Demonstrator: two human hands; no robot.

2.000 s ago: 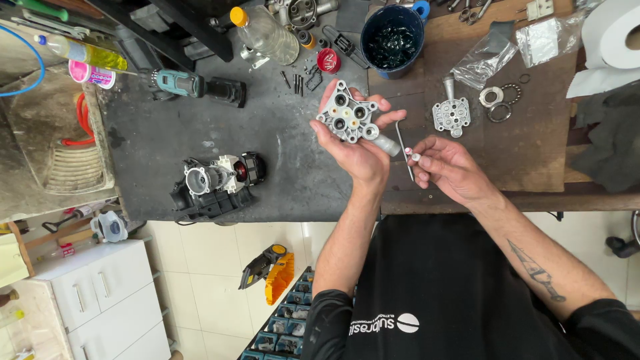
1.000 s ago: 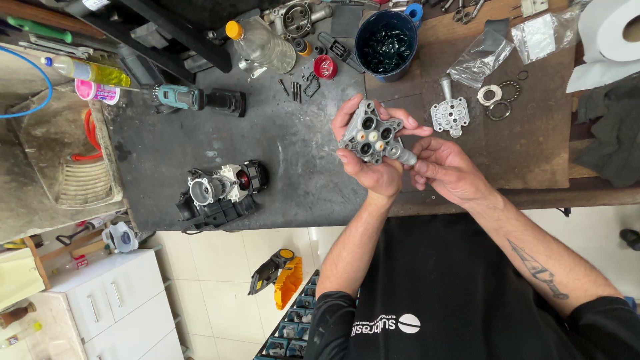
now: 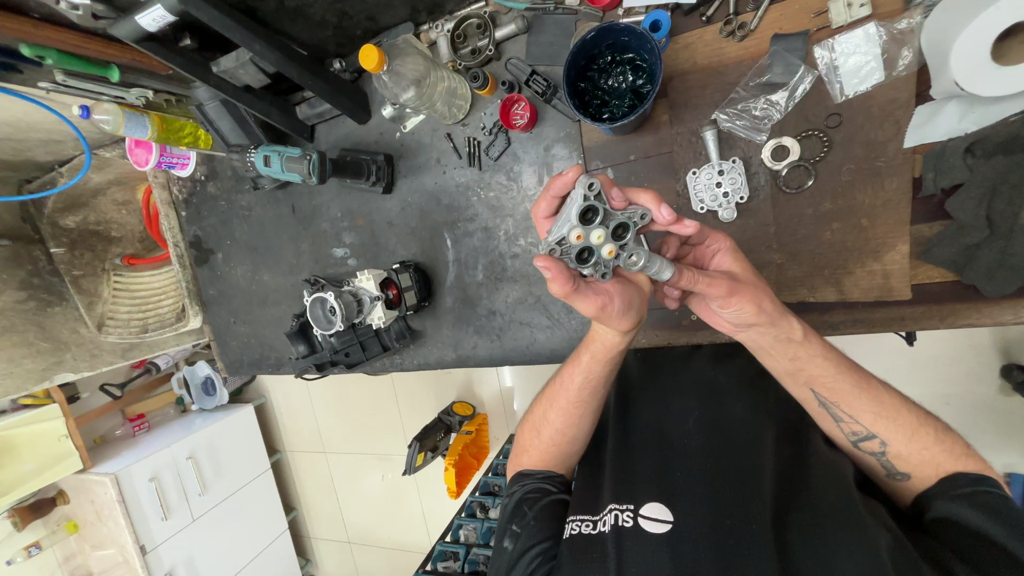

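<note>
My left hand (image 3: 604,296) cradles a cast metal pump housing (image 3: 598,232) with its face up, showing three dark round bores and several small pale valves. The fingers and thumb curl round the housing's left side. My right hand (image 3: 712,276) holds the ribbed metal tube fitting (image 3: 652,264) at the housing's lower right, with its fingertips along the housing's upper right edge. A thin metal rod shows partly between the hands; most of it is hidden. To the right, a metal cover plate (image 3: 718,188) lies on the brown board near a bearing ring (image 3: 814,146) and washers (image 3: 780,153).
A motor assembly (image 3: 360,308) sits on the dark bench (image 3: 248,272) at left, below a cordless drill (image 3: 308,166). Behind the hands stand a blue bucket (image 3: 612,112) of dark liquid, a red cap (image 3: 518,113) and a plastic bottle (image 3: 424,84). A paper roll (image 3: 980,48) is at far right.
Two seconds ago my right hand held a thin bent metal rod apart from the housing; now it grips the housing's tube fitting. The housing has turned in my left hand.
</note>
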